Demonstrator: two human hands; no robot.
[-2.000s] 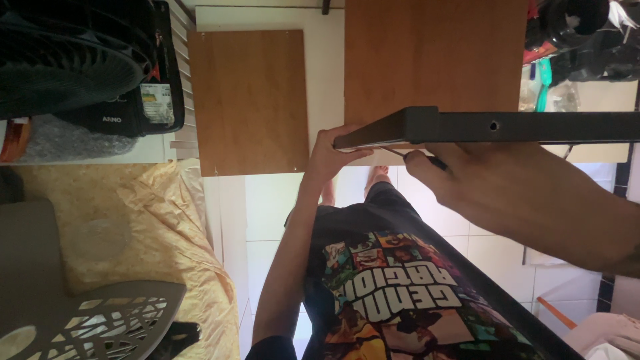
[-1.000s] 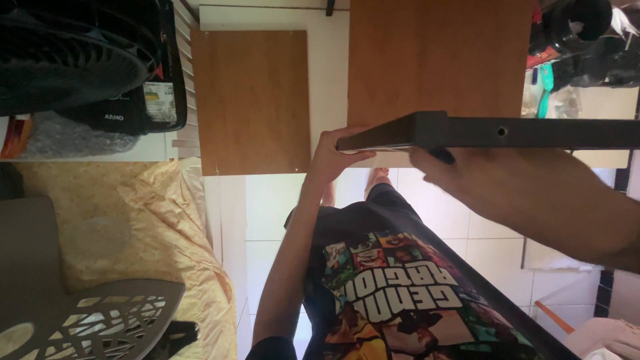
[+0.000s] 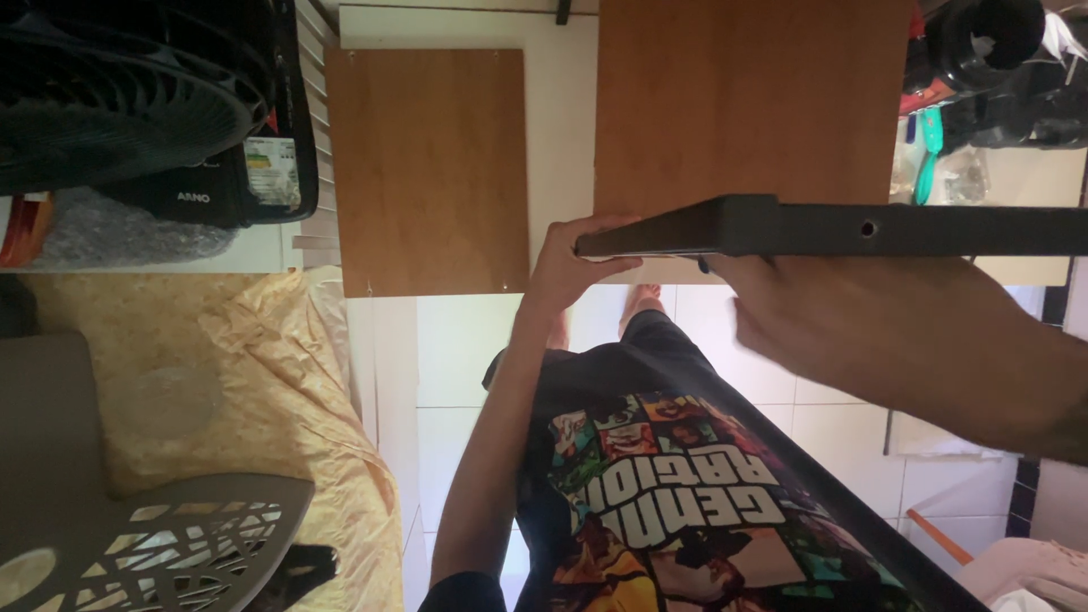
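My left hand (image 3: 574, 259) grips the left end of a black frame-like piece (image 3: 926, 229), thumb below and fingers above. The piece runs to the right edge of the view and has a round hole in its side. Under its corner, my right hand (image 3: 778, 302) is closed on a thin hand tool (image 3: 704, 265). Only a small dark blue bit of the tool shows at the fingertips, and the black piece partly hides these fingers. Beyond both hands lie a large brown wooden panel (image 3: 748, 102) and a smaller brown panel (image 3: 429, 170).
A black fan (image 3: 127, 93) stands at upper left, near bubble wrap (image 3: 127, 234). A grey perforated plastic chair (image 3: 195, 527) is beside a yellow cloth (image 3: 280, 399). Black objects and a turquoise item (image 3: 928, 157) are at upper right. My feet are on white floor tiles (image 3: 748, 365).
The tool's thin shaft, visible two seconds ago between my hands, is now mostly hidden. My right hand has turned slightly under the black piece. My left hand keeps its hold.
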